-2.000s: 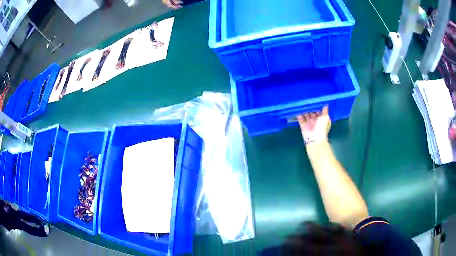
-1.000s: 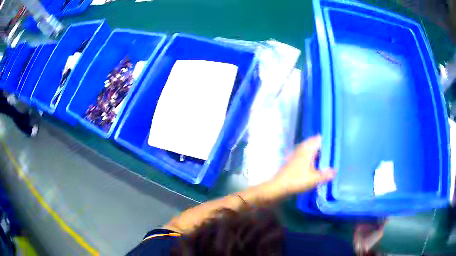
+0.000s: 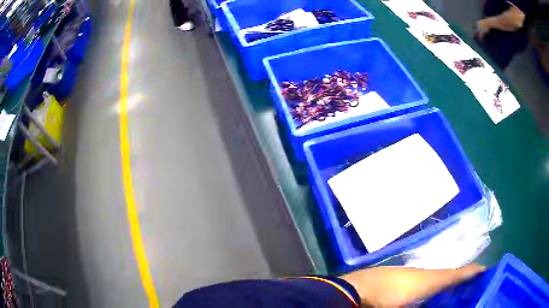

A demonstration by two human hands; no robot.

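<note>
My left forearm reaches from the bottom centre to the right. My left hand (image 3: 462, 274) is blurred and partly cut off beside an empty-looking blue bin (image 3: 516, 283) at the bottom right corner; its fingers and grip are not clear. My right hand is out of the picture. Just beyond my arm stands a blue bin (image 3: 317, 180) with a white sheet (image 3: 394, 191) over dark harnesses. Crumpled clear plastic film (image 3: 457, 240) lies against its near side.
Behind stand a blue bin (image 3: 391, 54) of dark-red coiled harnesses (image 3: 325, 95) and another with black harnesses. White sheets with harnesses lie on the green bench (image 3: 481, 135). A person's arm (image 3: 502, 23) shows top right. Left are a grey aisle, yellow line and yellow bag-like item (image 3: 45, 126).
The view has swung left towards the aisle. The blue bin stack has shifted to the lower right and is mostly out of view. My right hand has left the picture.
</note>
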